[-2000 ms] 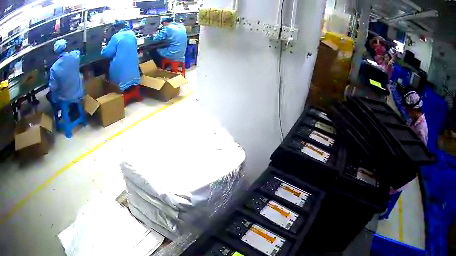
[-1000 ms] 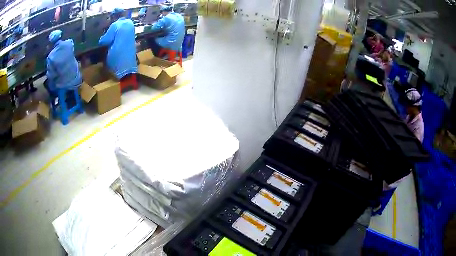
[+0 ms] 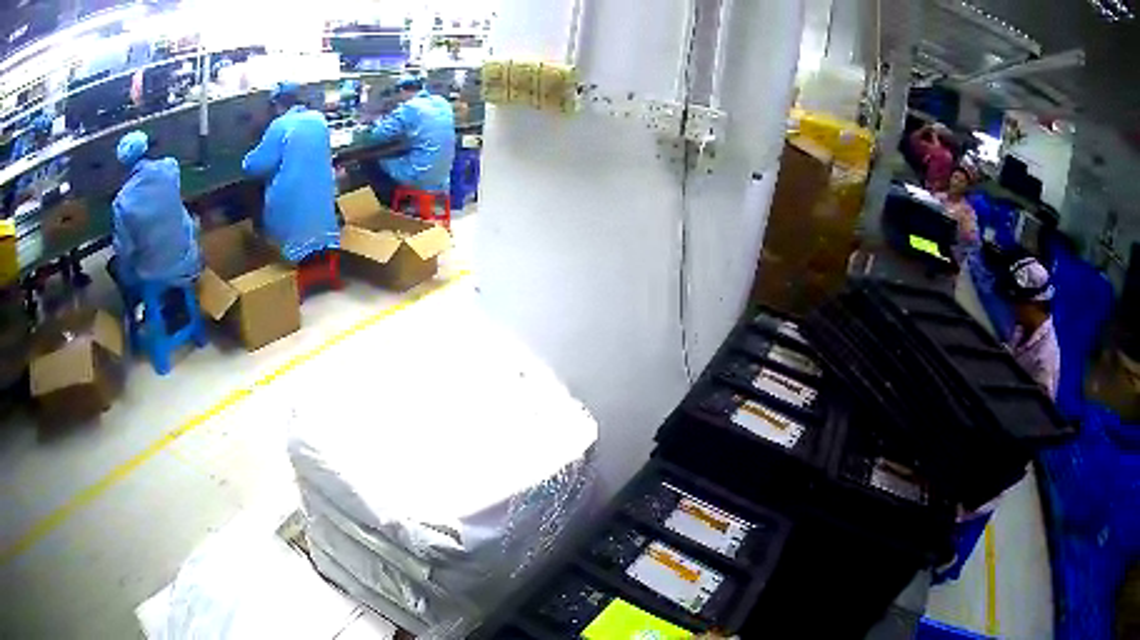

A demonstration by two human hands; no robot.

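A black tray (image 3: 765, 550) lies in front of me at the bottom. It holds flat dark units with white labels and orange stripes, such as this unit (image 3: 706, 523). A yellow-green card (image 3: 631, 621) lies over the third unit position and is cut by the bottom edge. Behind is another tray stack with similar units (image 3: 768, 423). Empty black trays (image 3: 956, 356) lie askew on top at the right. Neither of my hands can be made out. A tiny pale patch at the bottom edge beside the card is too small to name.
A white wrapped stack (image 3: 438, 463) stands left of the trays, before a white pillar (image 3: 600, 250). Open cartons (image 3: 256, 300) and seated people in blue smocks (image 3: 294, 175) are at the left. A person in pink (image 3: 1038, 338) and blue totes (image 3: 1094, 475) are at the right.
The yellow-green card now lies one unit position farther up the near tray, where a striped label showed before. The view has tilted up, so the trays sit lower in the picture.
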